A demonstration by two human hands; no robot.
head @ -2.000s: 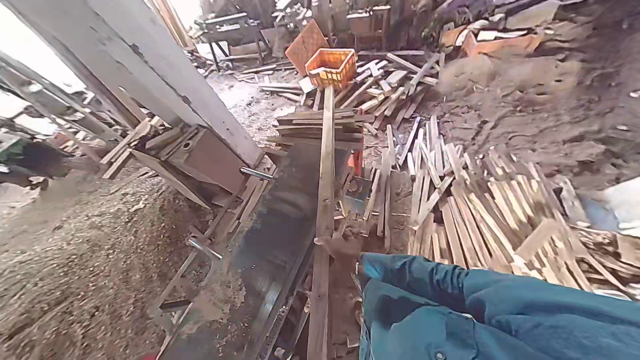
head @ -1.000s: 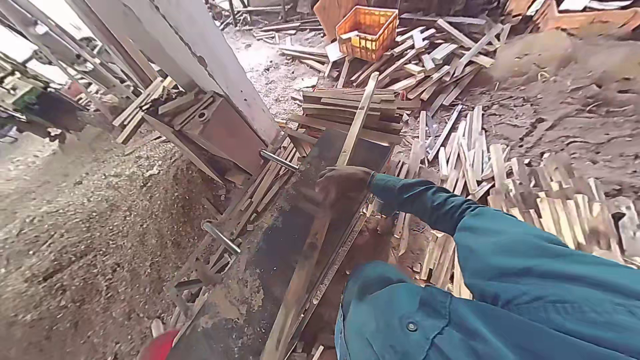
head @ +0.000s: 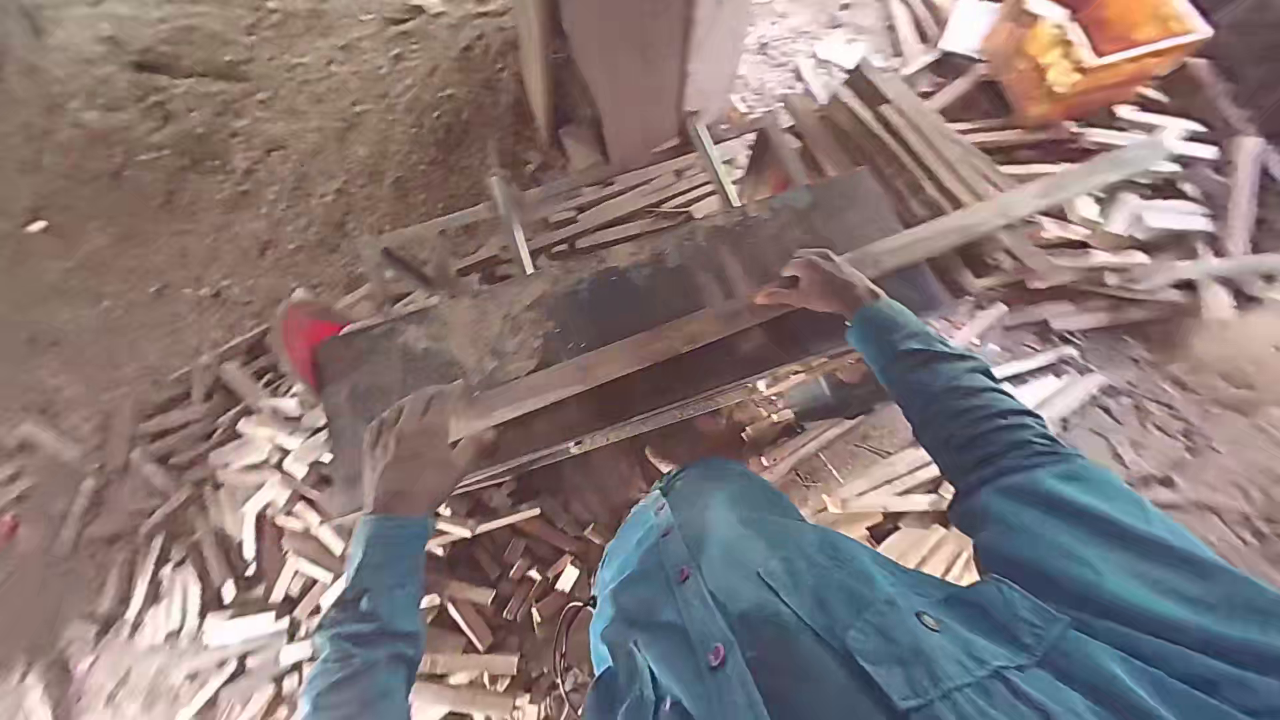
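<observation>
A long wooden strip point(head: 640, 355) lies lengthwise over a dark metal machine table point(head: 640, 295), its far part reaching past the table's right end. My left hand point(head: 415, 450), blurred, grips the near end of the strip at the table's left side. My right hand point(head: 822, 283) rests on the strip farther along, thumb on the near side and fingers bent over it; whether it grips firmly cannot be told. Two metal bars point(head: 512, 225) stick out from the table's far edge. A red thing point(head: 308, 340) sits at its left corner.
Short wood offcuts point(head: 285, 500) lie heaped at lower left and below the table. Stacked wooden strips point(head: 920, 150) stand past its right end, near an orange plastic crate point(head: 1100, 60) and more scattered wood. A post point(head: 630, 80) rises behind the table, beside sawdust-covered ground point(head: 250, 150).
The view has swung strongly round to the left. My left hand, out of view earlier, now shows at the strip's near end. My right hand is still on the strip.
</observation>
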